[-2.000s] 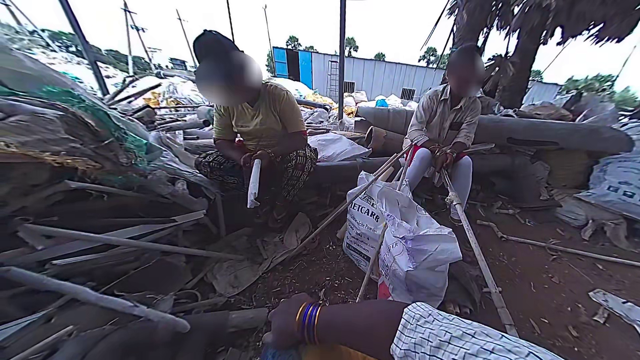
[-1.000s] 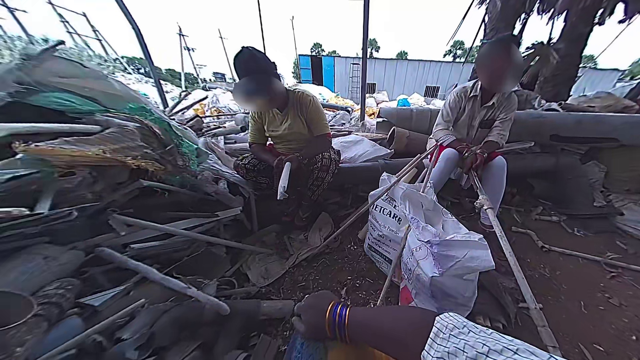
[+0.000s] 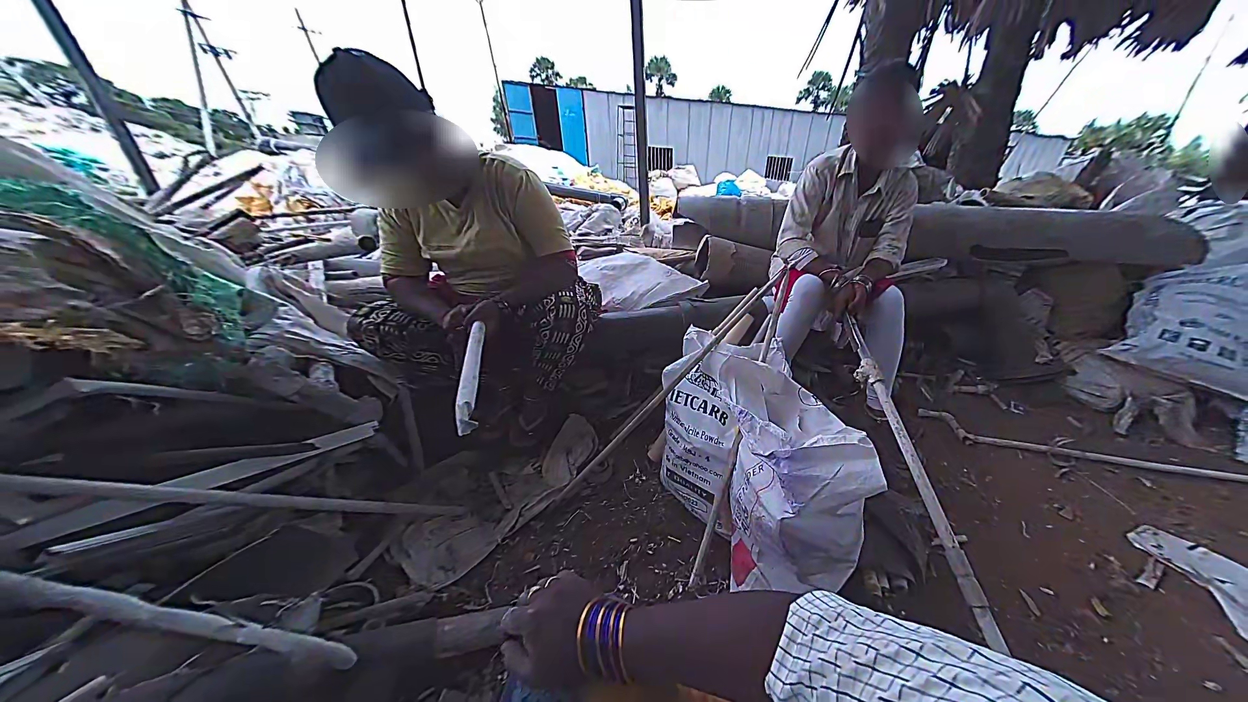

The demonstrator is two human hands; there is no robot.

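My right hand [image 3: 548,624], with several bangles at the wrist, reaches in from the lower right and is closed around the end of a grey pipe-like piece [image 3: 470,632]. My left hand is not in view. Just beyond my forearm, a white woven sack [image 3: 780,478] bearing print stands upright with its mouth open. Long thin sticks [image 3: 655,400] lean against and in it. Scrap strips and pipes [image 3: 195,497] are heaped to the left of my hand.
One person sits at the left holding a white piece of pipe [image 3: 470,378]. Another sits beyond the sack, holding a long pole [image 3: 926,487] slanting to the ground. A large grey pipe [image 3: 1063,234] lies behind them. A branch [image 3: 1092,451] and a flat scrap [image 3: 1194,565] lie on the soil.
The view has shifted somewhat. My right hand stays low by the grey piece, and both seated people remain in their places.
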